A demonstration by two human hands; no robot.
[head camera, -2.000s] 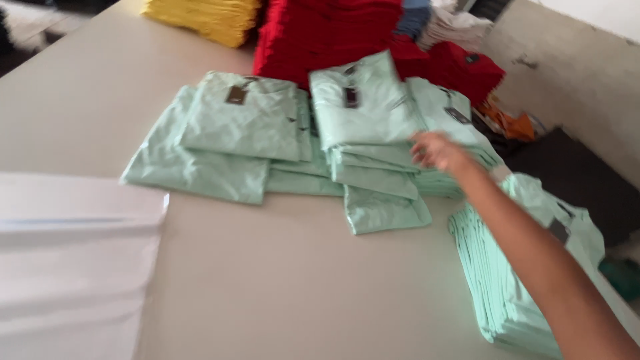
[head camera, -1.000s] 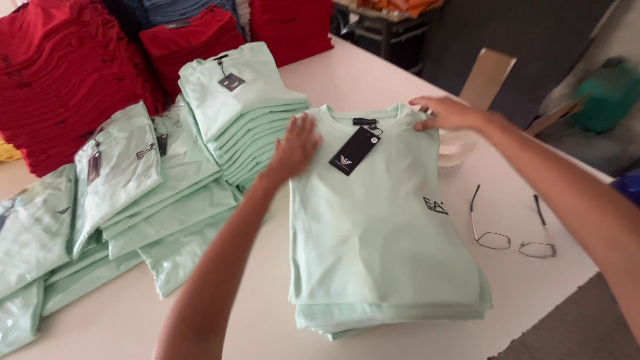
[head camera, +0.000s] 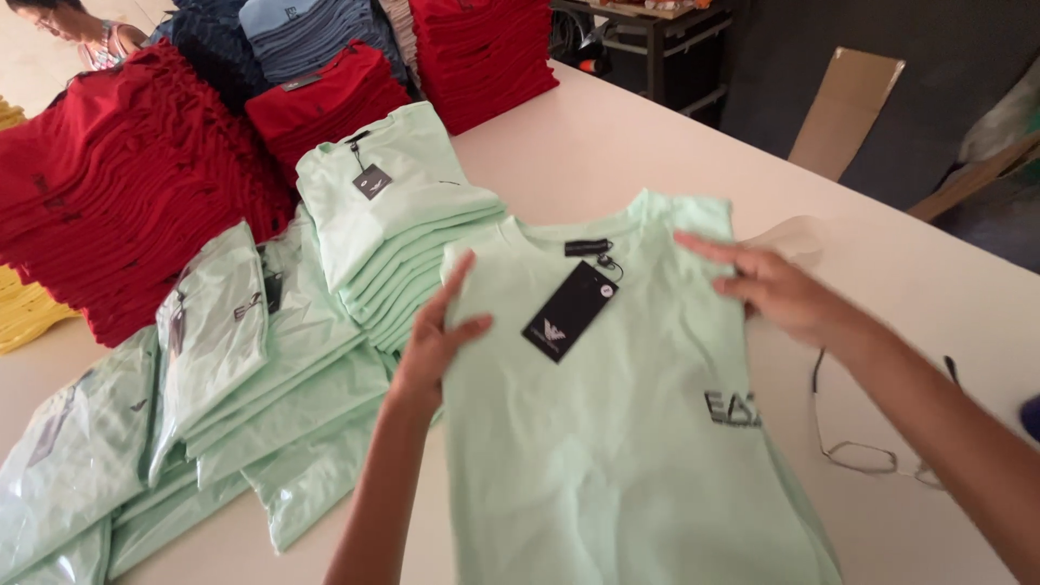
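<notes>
A folded mint green T-shirt (head camera: pixel 601 439) lies in front of me, its collar toward the far side. A black hang tag (head camera: pixel 570 312) rests on its chest, tied near the neck label, and a dark print shows at the right. My left hand (head camera: pixel 439 341) is at the shirt's left shoulder edge, thumb and fingers apart. Over the right shoulder is my right hand (head camera: pixel 764 284), fingertips on or just above the cloth. Neither hand plainly grips it. Left of the shirt stands a stack of folded mint T-shirts (head camera: pixel 398 219).
Mint T-shirts in clear plastic bags (head camera: pixel 211 333) overlap at the left. Behind them rise red garment stacks (head camera: pixel 138 187) and blue ones (head camera: pixel 313 36). Eyeglasses (head camera: pixel 861 459) lie on the white table (head camera: pixel 650 146) by my right forearm. A person (head camera: pixel 89 32) is at the far left.
The hands are still at the shirt's two shoulders, which now appears nearer and larger in view. Two seconds ago the right hand was by the mint stacks, and the view has since swung right.
</notes>
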